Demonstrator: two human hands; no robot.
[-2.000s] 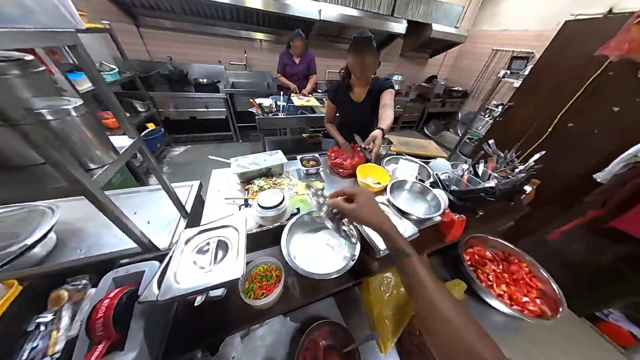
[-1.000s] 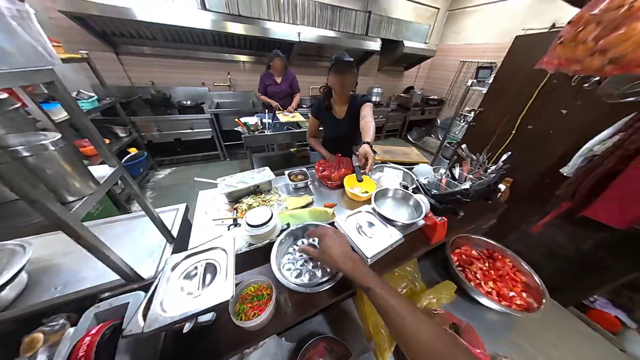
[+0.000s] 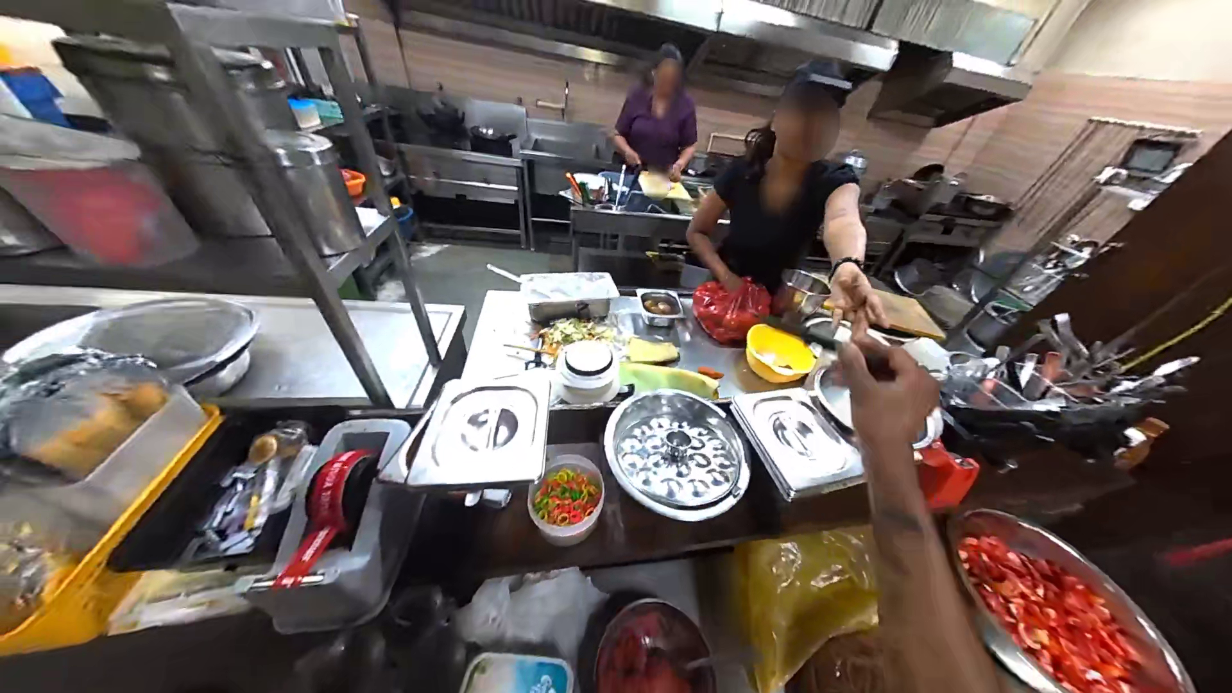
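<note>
My right hand (image 3: 887, 385) is raised over the right side of the counter, its fingertips meeting or nearly meeting a co-worker's outstretched hand (image 3: 855, 295). Whether anything small is between the fingers cannot be told. Left of my forearm, a round metal plate with hollows and a central knob (image 3: 678, 438) lies inside a metal bowl (image 3: 616, 472). Beside the bowl are a lidded steel pan (image 3: 797, 433) and, on the other side, a tub of sliced red and green peppers (image 3: 566, 499). A yellow bowl (image 3: 778, 354) stands beyond my hand. My left hand is out of view.
A metal bowl of cut red pieces (image 3: 1068, 602) sits low at the right, near a yellow plastic bag (image 3: 804, 592). A utensil rack (image 3: 1059, 385) stands right of my hand. Metal shelving (image 3: 332, 192) rises at the left. The co-worker's other hand is at a red bag (image 3: 730, 308).
The hollowed plate, held over the bowl by my right hand two seconds ago, now rests in it. My right hand has let go and moved right and forward to the co-worker's hand.
</note>
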